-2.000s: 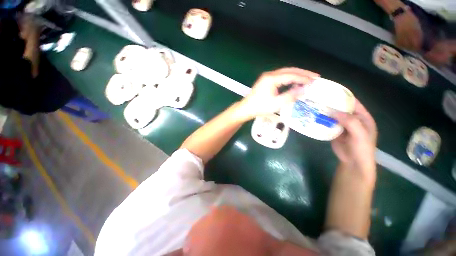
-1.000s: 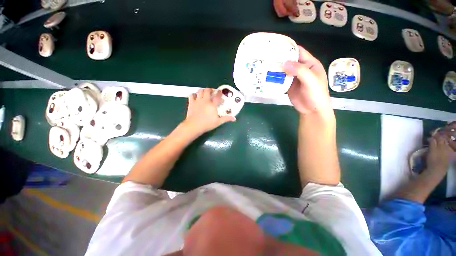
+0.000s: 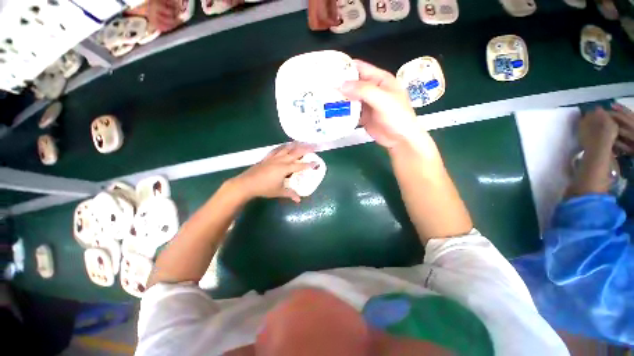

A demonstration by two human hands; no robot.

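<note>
My right hand (image 3: pixel 382 104) holds a back housing (image 3: pixel 292 76) by its right edge, raised above the belt near the pale metal strip. Its open inside faces up, showing a pale board and a bright blue component (image 3: pixel 338 109). My left hand (image 3: pixel 272 172) is at a cream front cover (image 3: pixel 308 179) on the green bench just below, with fingers over its top and thumb at its lower edge. The fingers hide part of the cover. The two parts are apart.
Overlapping cream covers or units (image 3: pixel 141 221) lie at left on the bench. Back housings with blue parts (image 3: pixel 507 58) lie on the belt (image 3: pixel 208 104) beyond the strip. A white sheet (image 3: pixel 539 149) and a blue-sleeved person (image 3: pixel 591 233) are at right. Another person's hand shows at top.
Two seconds ago both hands were at the blue-parted housing. Since then my left hand has moved to the front cover, while my right hand keeps the housing. The view has shifted.
</note>
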